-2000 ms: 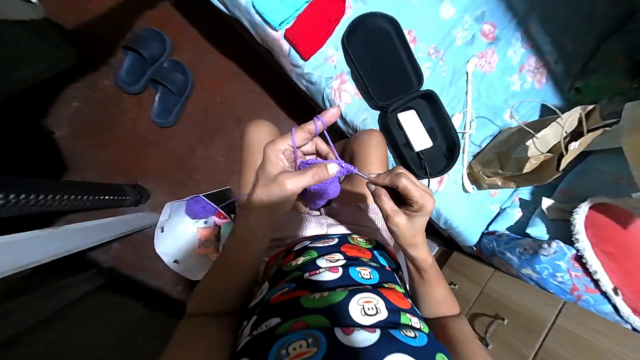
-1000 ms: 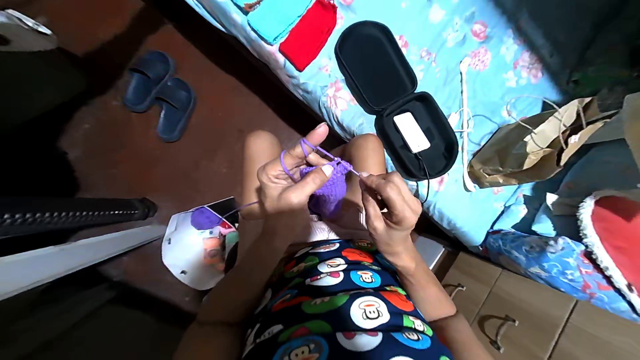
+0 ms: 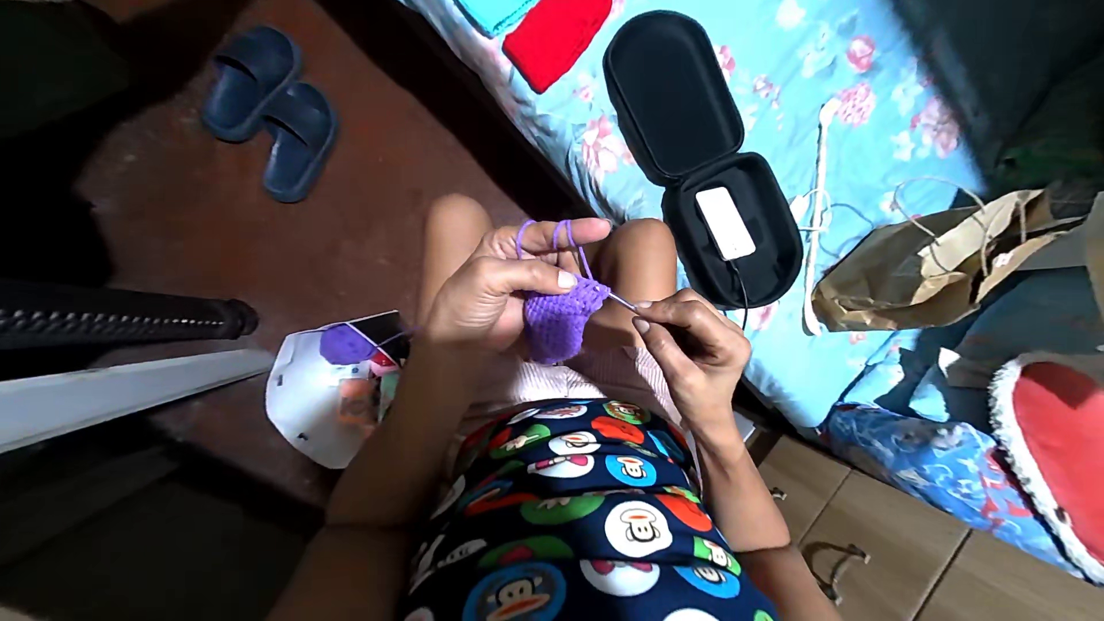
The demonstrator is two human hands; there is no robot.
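My left hand (image 3: 500, 289) pinches the top edge of a purple crocheted piece (image 3: 556, 326) between thumb and fingers, above my lap. Purple yarn (image 3: 580, 246) loops around its raised index finger. In my right hand (image 3: 703, 349) is a thin metal crochet hook (image 3: 623, 302), gripped between thumb and index finger. The hook's tip meets the right upper corner of the piece and is hidden in the stitches. A ball of purple yarn (image 3: 347, 344) sits in a white container (image 3: 297, 392) to the left of my left forearm.
On the floral bed sheet (image 3: 785, 78) lie an open black case (image 3: 763, 177) with a white device (image 3: 725, 224), a red knitted piece (image 3: 556, 39), a white cord (image 3: 819, 207) and a brown paper bag (image 3: 906, 276). Dark slippers (image 3: 297, 142) rest on the floor. Wooden drawers (image 3: 888, 526) stand at lower right.
The purple piece and my left hand's fingers have shifted in pose slightly, and the hook stays at the piece's upper edge. The bed items have not plainly moved.
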